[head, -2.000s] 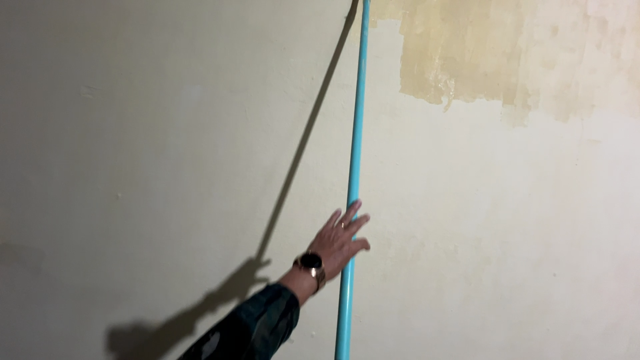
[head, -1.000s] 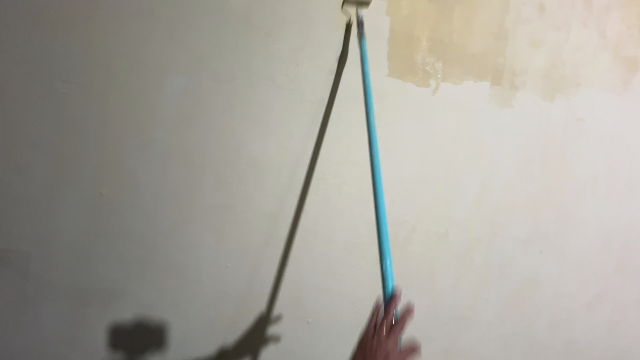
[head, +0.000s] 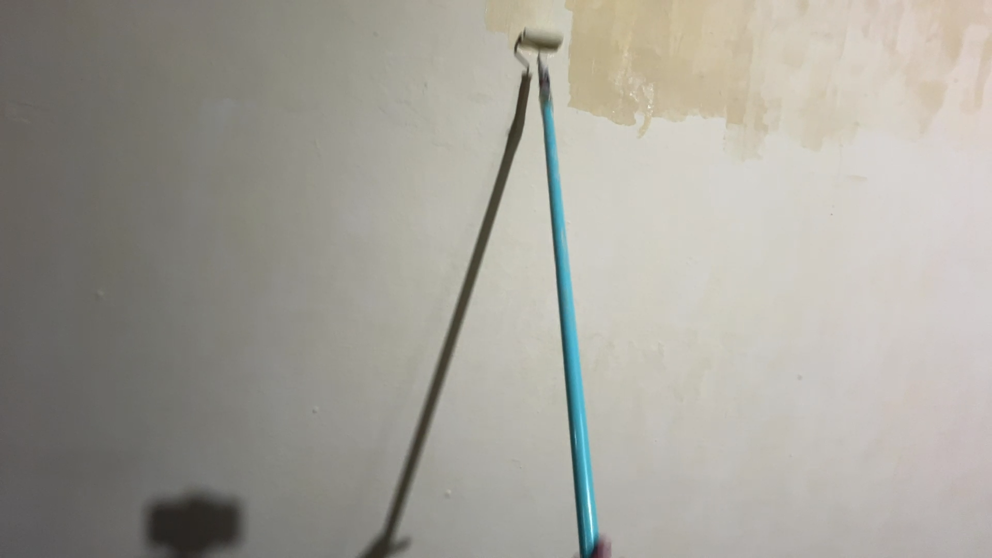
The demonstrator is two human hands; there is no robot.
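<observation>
A paint roller (head: 542, 39) with a pale cover rests against the wall near the top. Its frame joins a long turquoise extension pole (head: 564, 271), which runs down to the bottom edge, leaning slightly. Only a small blurred part of a hand (head: 603, 547) shows beside the pole's lower end; it looks like my left hand, but most of it is cut off, so its grip is hidden. My right hand is out of view.
The pale painted wall (head: 736, 310) fills the view. A beige, uneven patch (head: 659, 70) spans the upper right. Shadows of the pole (head: 457, 310) and of a boxy shape (head: 194, 521) fall on the wall.
My left hand, open by the pole before, has moved down, almost out of view. The pole's lower part has swung right, and the roller now shows fully. The view has shifted up somewhat.
</observation>
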